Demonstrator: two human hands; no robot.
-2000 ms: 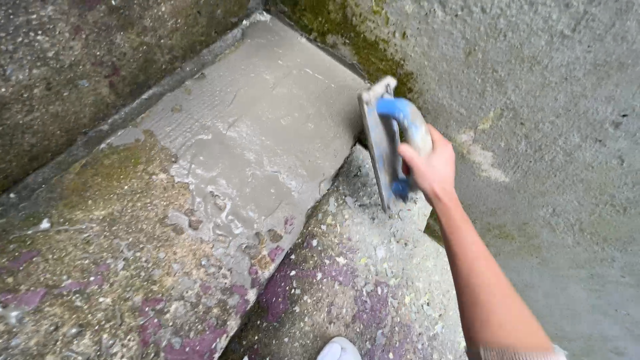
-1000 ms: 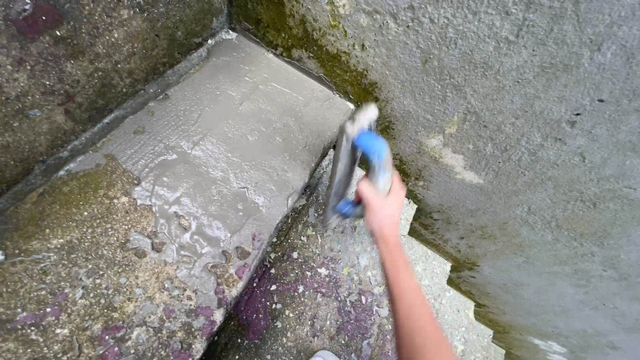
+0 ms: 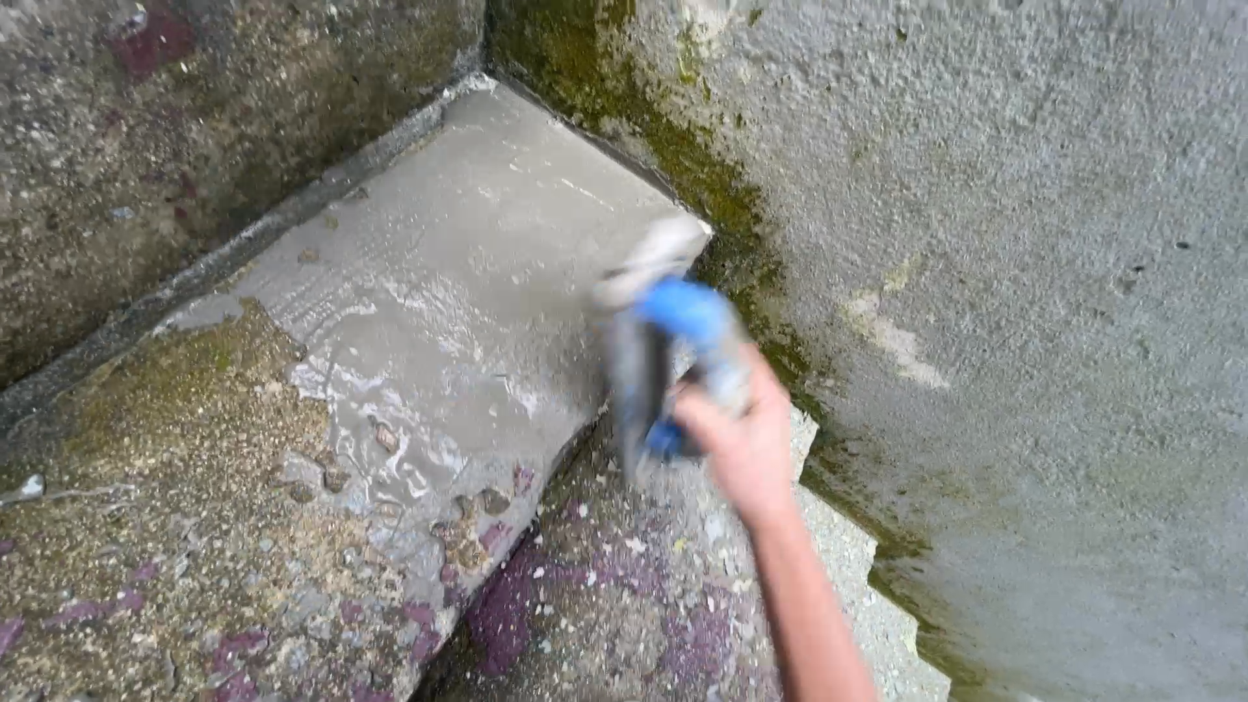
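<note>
My right hand (image 3: 746,429) grips the blue and grey handle of a plastering trowel (image 3: 634,380), blurred by motion. The trowel's blade is tilted up on edge beside the front edge of a concrete step, with a pale lump of mortar at its far end. Wet grey mortar (image 3: 468,253) covers the step's far part, smooth near the corner and thin and rippled toward the bare concrete (image 3: 195,507). Whether the blade touches the mortar I cannot tell. My left hand is out of view.
A rough grey wall (image 3: 1024,292) with green moss (image 3: 702,166) along its base rises at the right. The concrete riser (image 3: 244,117) of a higher step bounds the mortar at upper left. A lower step (image 3: 624,585) with purple paint patches lies beneath, and more steps descend at lower right.
My right hand and the trowel have moved left, from beside the wall to the mortar's front edge. The trowel has stayed in my grip.
</note>
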